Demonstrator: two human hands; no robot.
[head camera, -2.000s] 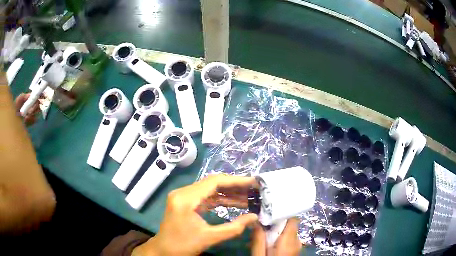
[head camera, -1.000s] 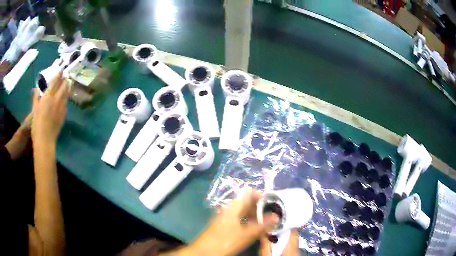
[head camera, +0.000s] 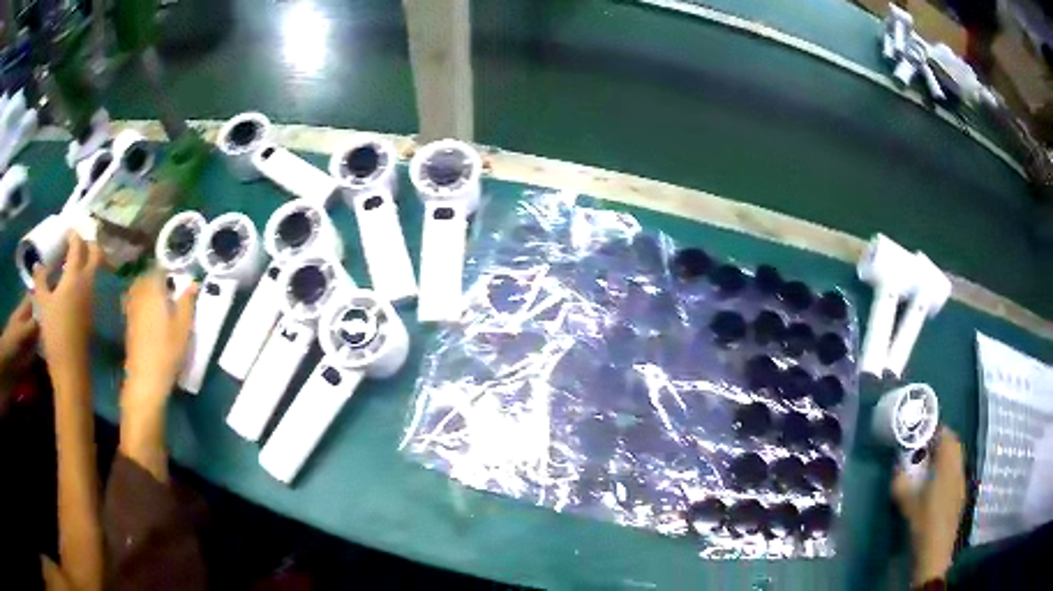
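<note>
My left hand (head camera: 156, 335), with a brown sleeve, is at the left on the handle of a white fan body (head camera: 181, 239) with a dark centre. My fingers hide most of that handle. My right hand (head camera: 938, 491) is at the far right, around the handle of another white fan body (head camera: 908, 417), whose pale hub and spokes face up. Several white bodies with dark centres (head camera: 445, 173) lie left of the film. One nearer body (head camera: 364, 333) shows a lighter centre. Black round inserts (head camera: 753, 418) lie in rows on shiny clear film (head camera: 497, 381).
Another person's hands (head camera: 69, 277) hold a white body at the far left, by a green press (head camera: 173, 173). Two white bodies (head camera: 905, 277) lie at right, near a printed sheet (head camera: 1005, 439). A pale edge (head camera: 577, 173) and post (head camera: 441, 69) border the darker green belt (head camera: 647, 104).
My hands have parted from the middle. My left hand has moved left with the body it held, beside the group. My right hand has moved right and taken hold of the pale-centred body there.
</note>
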